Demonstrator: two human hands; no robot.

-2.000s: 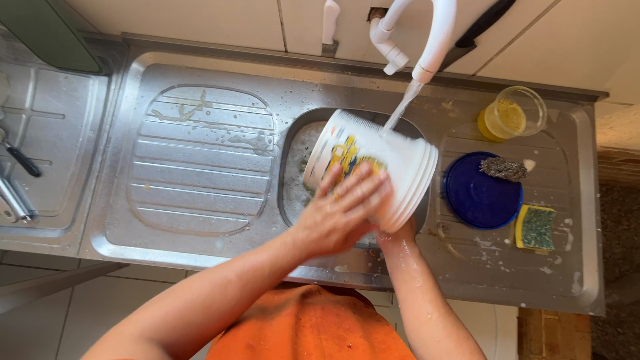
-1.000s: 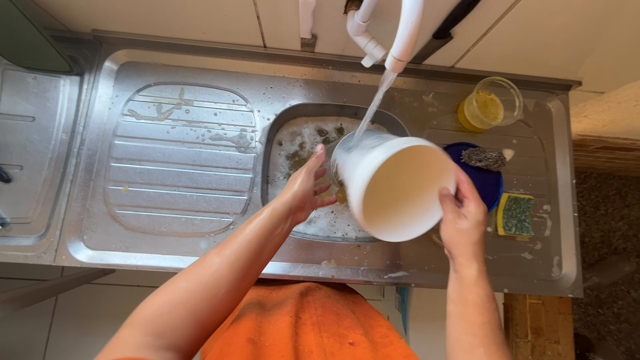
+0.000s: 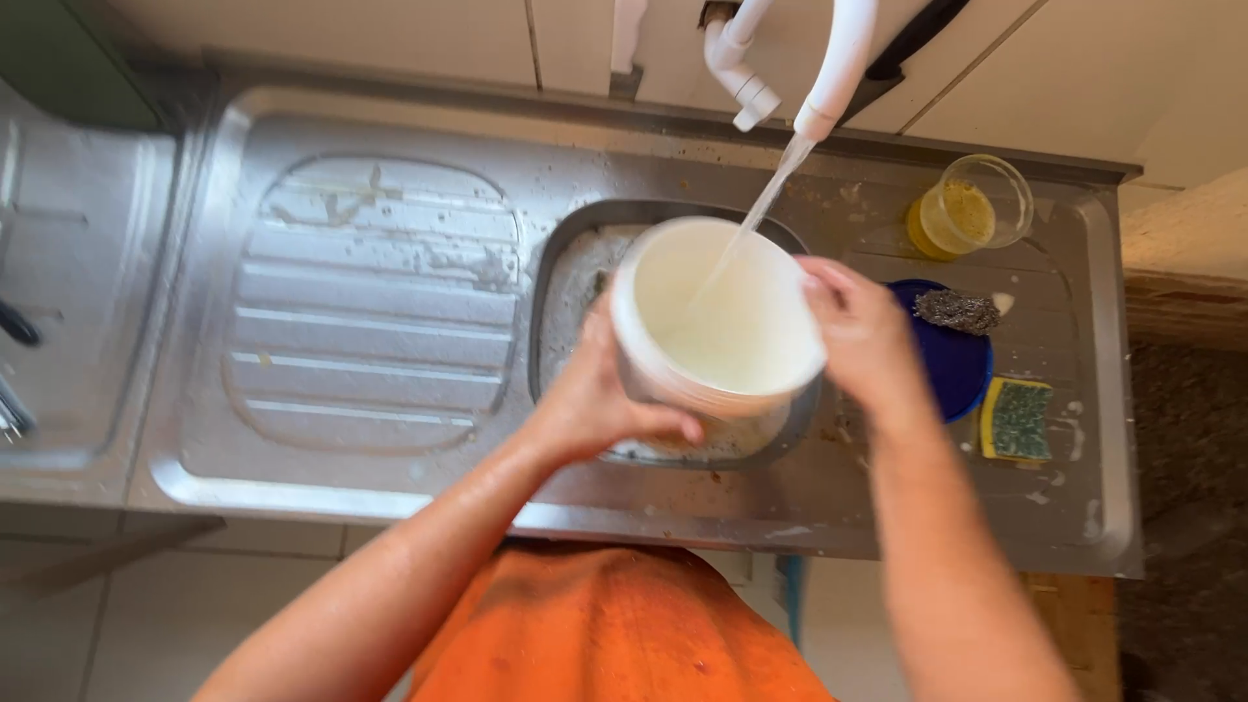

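A white plastic bucket (image 3: 717, 322) is held over the steel sink basin (image 3: 561, 292), its open mouth tilted up toward me. My left hand (image 3: 604, 400) grips its lower left side, with the thumb across the front and the other fingers partly hidden behind it. On the opposite side my right hand (image 3: 853, 317) holds the bucket near the rim, slightly blurred. Water runs from the white faucet spout (image 3: 829, 88) into the bucket.
Right of the basin lie a blue plastic lid (image 3: 951, 375) with a metal scourer (image 3: 957, 311) on it, a green-and-yellow sponge (image 3: 1016, 419) and a clear cup of yellow liquid (image 3: 960, 214). A ribbed drainboard (image 3: 375, 307) spans the left.
The bucket has turned from lying sideways to mouth up, and the stream that struck its outside now enters it. My left hand, off the bucket one second ago, is on it again.
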